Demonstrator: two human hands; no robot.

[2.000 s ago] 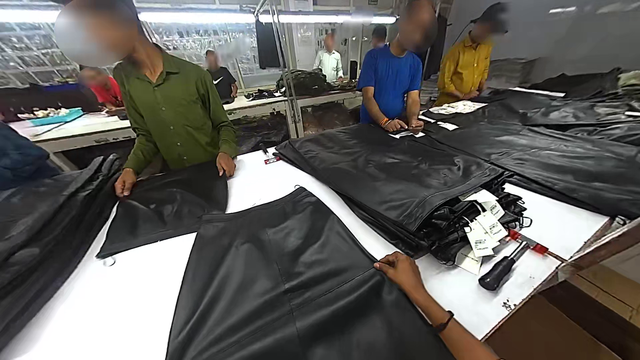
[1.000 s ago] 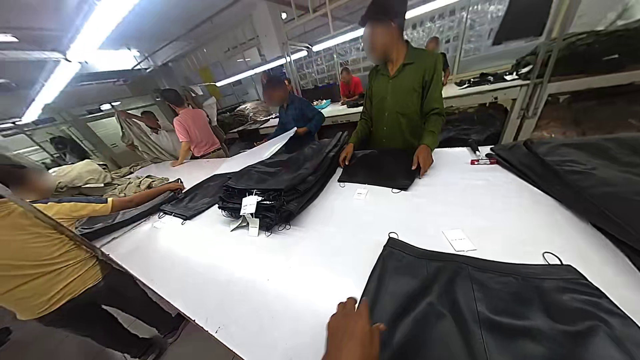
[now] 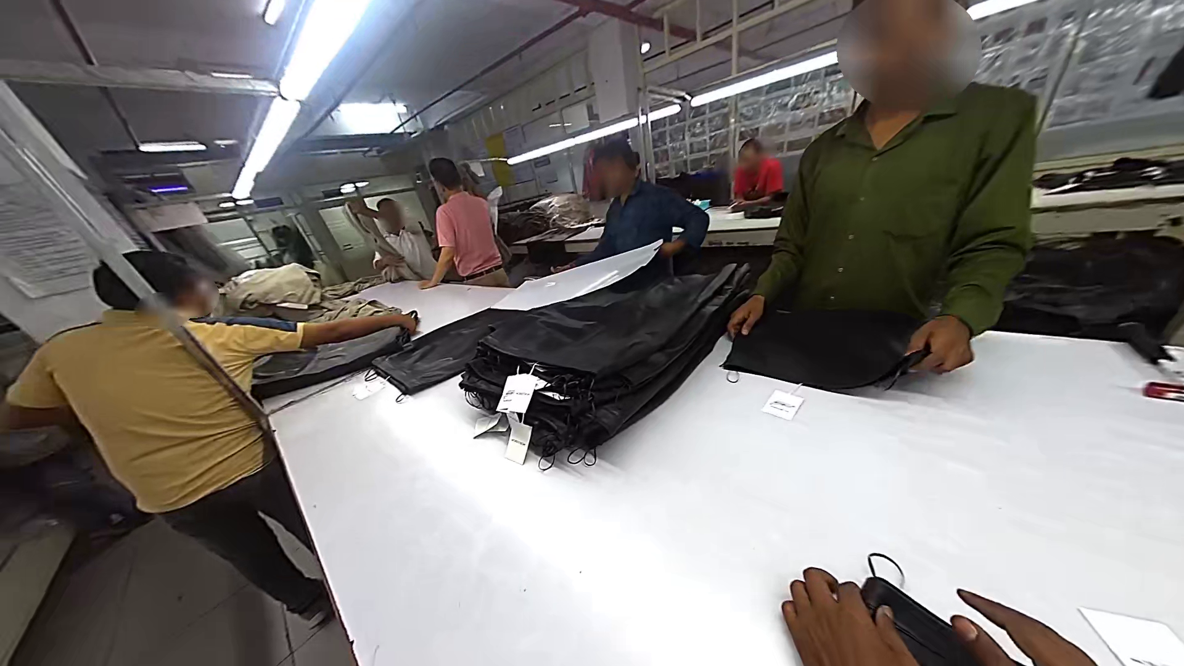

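Note:
At the bottom right, my left hand (image 3: 844, 618) lies on the waistband end of a black leather skirt (image 3: 911, 622), fingers over its edge. My right hand (image 3: 1022, 629) is just to the right, its index finger stretched out; the frame cuts it off, so its hold on the skirt is unclear. A thin black hanger loop (image 3: 886, 566) stands up from the waistband. A white tag (image 3: 1136, 636) lies to the right of my right hand. Most of the skirt is below the frame.
A stack of black garments with tags (image 3: 592, 370) lies on the white table (image 3: 518, 555). Across it, a person in a green shirt (image 3: 888, 213) handles a black garment (image 3: 814, 347) beside another tag (image 3: 783, 403). A person in yellow (image 3: 157, 398) reaches over the left edge.
The skirt, spread open one second ago, now shows only a narrow part of its waistband between my hands. My right hand has come into view. The view has swung left.

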